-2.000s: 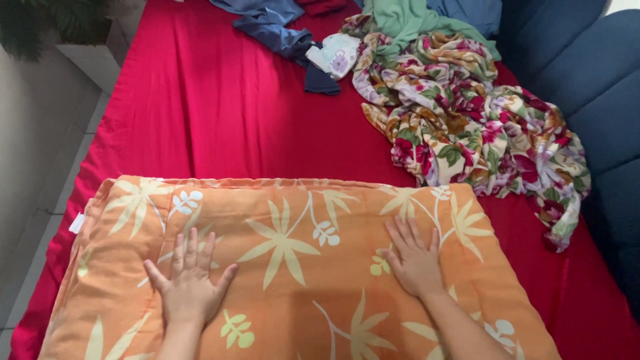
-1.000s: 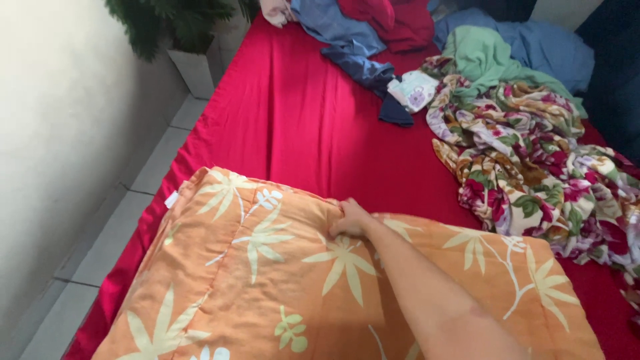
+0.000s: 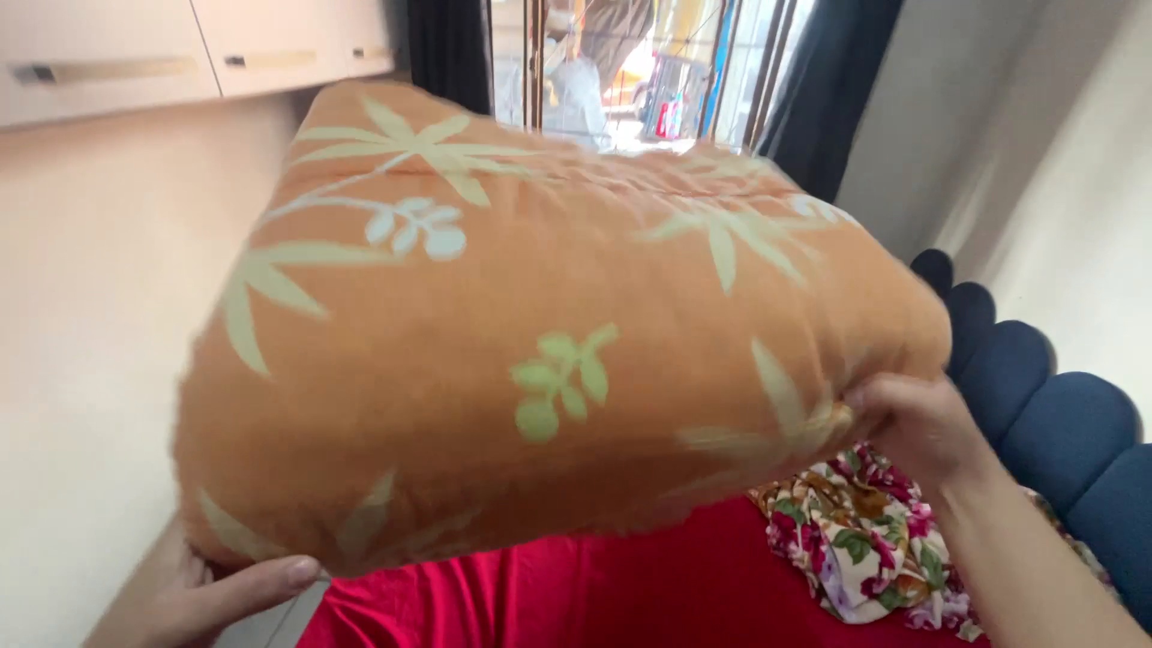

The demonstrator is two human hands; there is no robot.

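Note:
A folded orange comforter with a leaf print (image 3: 468, 333) is held up in front of me, above a bed with a red sheet (image 3: 648, 585). At its lower left corner, my left hand (image 3: 225, 589) grips it, the thumb along the bottom edge and the fingers hidden beneath. My right hand (image 3: 918, 427) clutches the lower right side, its fingertips partly sunk in the fabric. Below and to the right, a crumpled floral cloth (image 3: 855, 540) lies on the bed.
Along the right stands a dark blue scalloped headboard (image 3: 1071, 432). Behind the comforter are a bright window (image 3: 648, 81) and dark curtains (image 3: 828, 99). White cabinets with handles (image 3: 180, 45) hang at the upper left.
The folded comforter lay on the bed in the earlier frames and is now raised off it, with both hands gripping it. The view has tilted up toward the window.

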